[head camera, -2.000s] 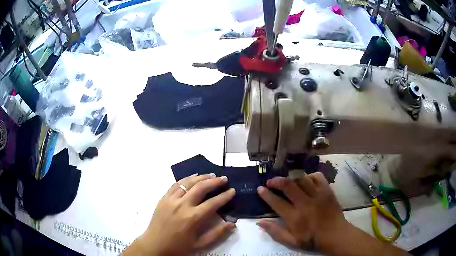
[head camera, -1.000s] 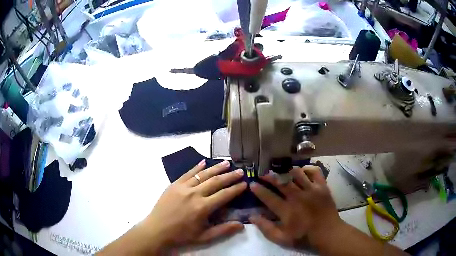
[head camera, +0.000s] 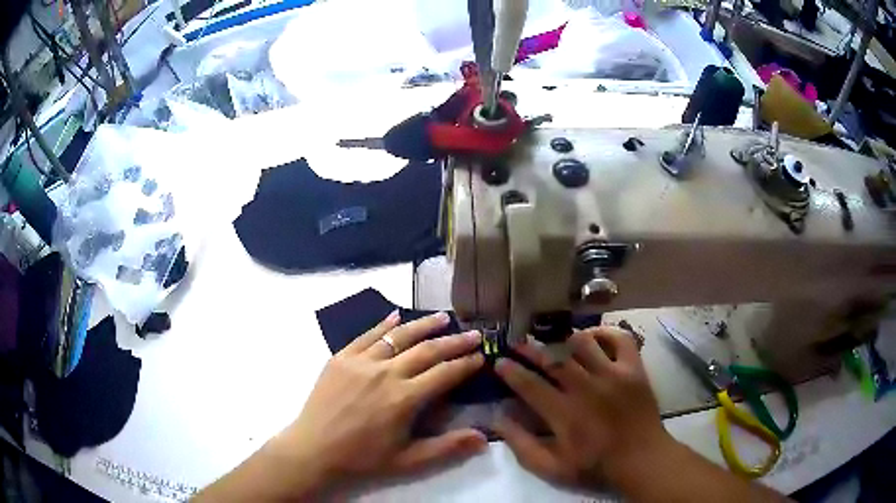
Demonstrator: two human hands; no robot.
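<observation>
A dark crescent fabric piece (head camera: pixel 359 319) lies under the presser foot (head camera: pixel 491 344) of the cream sewing machine (head camera: pixel 629 226). My left hand (head camera: pixel 393 393), with a ring, presses flat on the piece left of the needle. My right hand (head camera: pixel 580 403) lies on it right of the needle, fingers bent. Both hands have fingertips close to the foot. The label on this piece is not visible; my hands cover much of the fabric. The fabric's near edge shows between my thumbs.
A finished dark crescent (head camera: pixel 339 221) with a small label (head camera: pixel 343 219) lies left of the machine head. A label bag (head camera: pixel 128 226) and dark pieces (head camera: pixel 93 388) are at left. Scissors (head camera: pixel 737 393) lie at right. Thread cones (head camera: pixel 715 96) stand behind the machine.
Since the first frame, my hands have closed in around the needle and cover the label. The view has shifted, so the machine appears further left. Little differs from one second ago.
</observation>
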